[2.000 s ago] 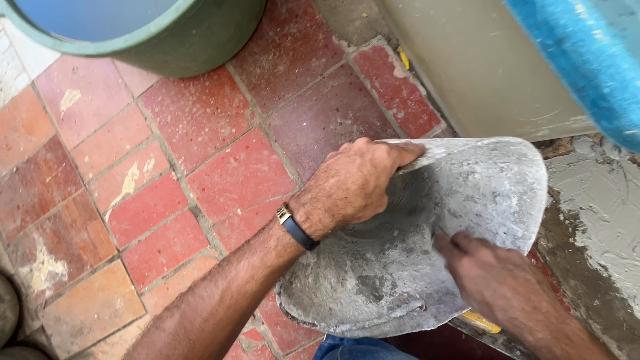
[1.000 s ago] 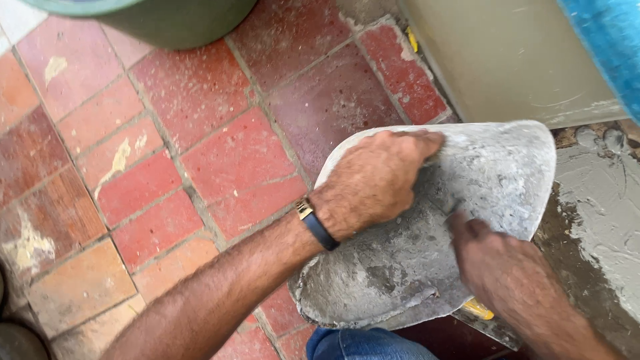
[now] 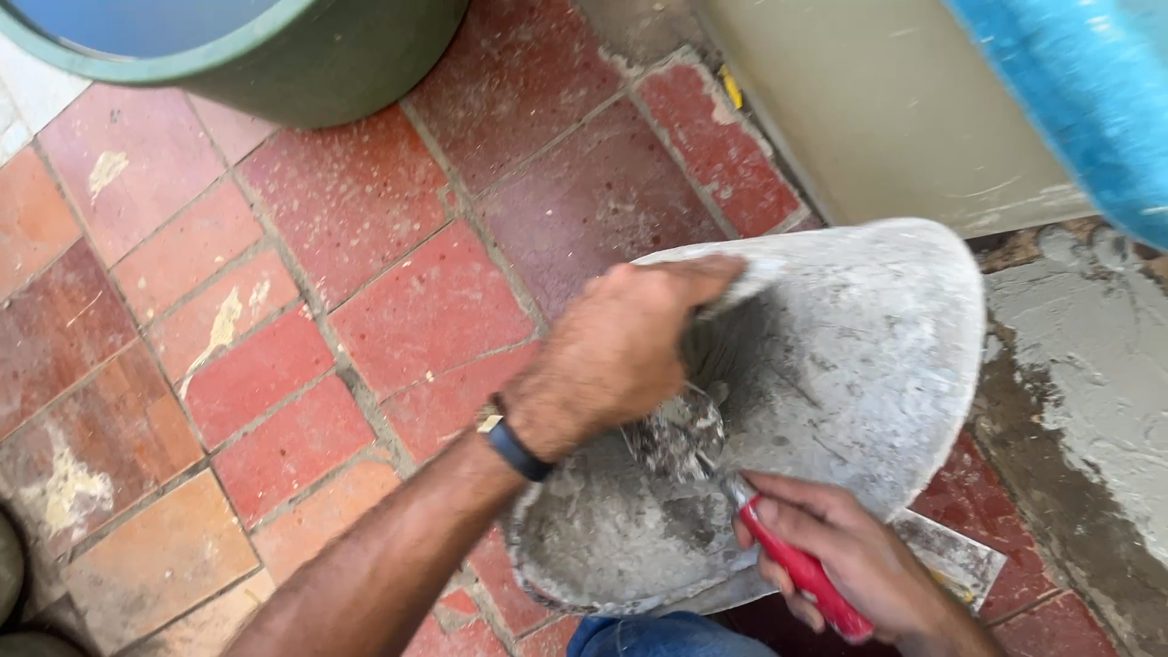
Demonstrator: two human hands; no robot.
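Note:
My left hand [image 3: 620, 351], with a dark band on the wrist, grips the upper rim of a grey, mortar-crusted basin [image 3: 849, 365] that lies tilted over the floor tiles by my knee. My right hand [image 3: 821, 538] is closed round the red handle of a trowel [image 3: 808, 570]. The trowel's mortar-smeared metal blade [image 3: 680, 433] is inside the basin, below my left hand. What the left fingers do beneath the rim is partly hidden.
A green tub [image 3: 365, 64] stands at the upper left. At the upper right are a beige panel [image 3: 885, 100] and a blue surface [image 3: 1086, 82]. Wet grey mortar [image 3: 1086, 356] covers a strip at the right. A flat mortar-stained tool [image 3: 958, 552] lies beside the basin on red tiles [image 3: 995, 511].
The red trowel handle and the blade now show plainly at my right hand; earlier that hand was blurred inside the basin. My left hand stays on the rim.

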